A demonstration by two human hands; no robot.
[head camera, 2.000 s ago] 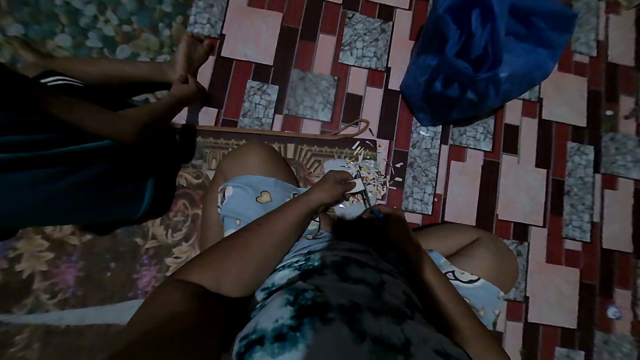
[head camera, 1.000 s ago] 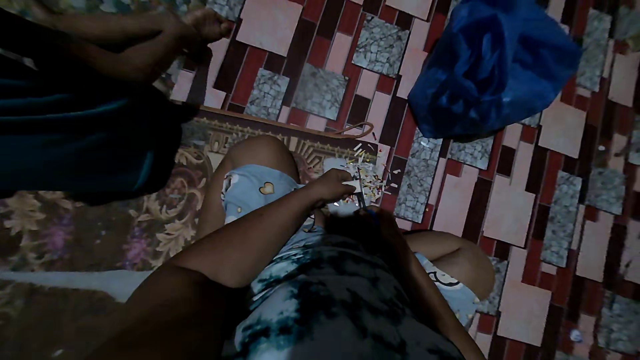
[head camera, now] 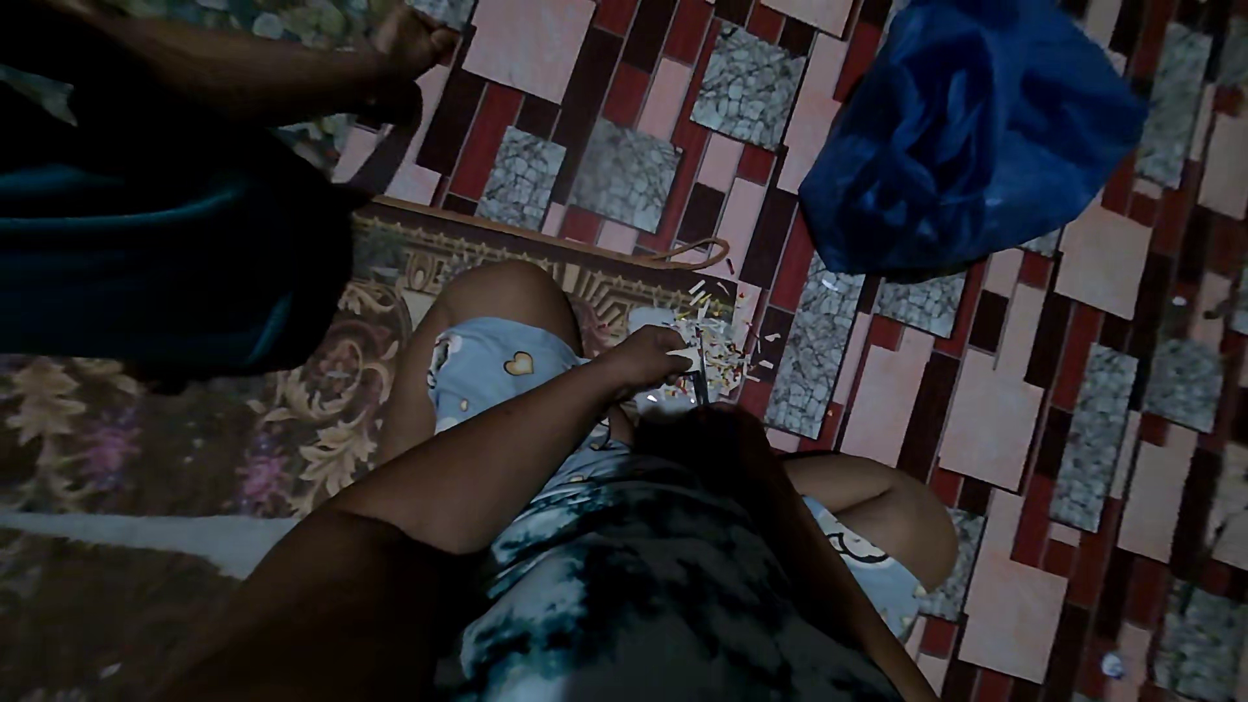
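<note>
My left hand is closed on a small white piece, probably paper, above a pile of small cut scraps. Dark-bladed scissors point up from my right hand, their blades beside the white piece. Deep shadow hides most of my right hand, which appears closed around the handles. Beneath both hands lies something pale, its shape partly covered by scraps and fingers.
A blue plastic bag rests on the patterned floor at the upper right. A cord loop lies by the edge of the floral mat. Another person's leg and foot extend in from the upper left.
The other person's foot shows in a somewhat different place as the view shifts slightly. My hands remain together over the scraps.
</note>
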